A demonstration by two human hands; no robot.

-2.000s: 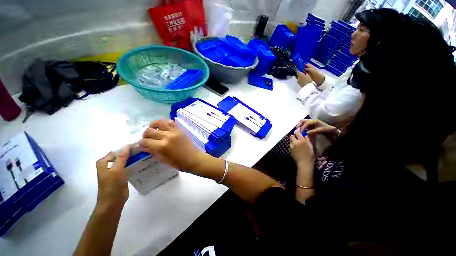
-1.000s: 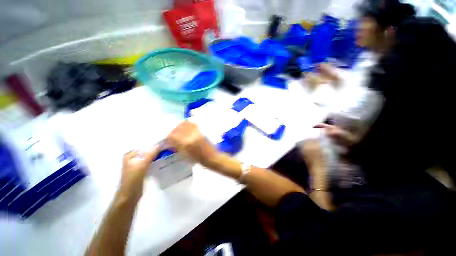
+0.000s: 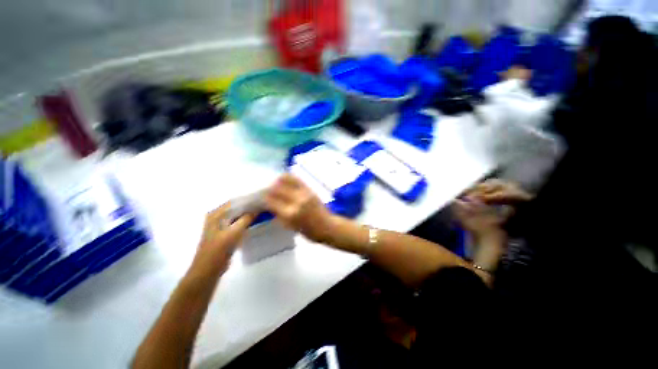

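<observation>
A white box with a blue flap (image 3: 268,241) stands upright on the white table (image 3: 317,277) in front of me. My left hand (image 3: 220,232) grips its left upper side. My right hand (image 3: 296,207) has its fingers at the top edge, over the flap; the fingertips are blurred. A pile of open-flap cartons (image 3: 325,169) lies just behind my right hand. One more carton (image 3: 392,173) lies flat to its right. A stepped stack of closed cartons (image 3: 86,245) is at the left.
A green basket (image 3: 288,133) with clear pieces and a blue piece stands at the back, beside a grey basin (image 3: 371,107) of blue pieces. A dark cloth bag (image 3: 148,115) and dark red bottle (image 3: 68,124) are back left. People in dark clothes sit at the right.
The view has turned left, so everything sits further right and more of the left stack shows. Both hands stay at the box top. The neighbour's hands have shifted slightly.
</observation>
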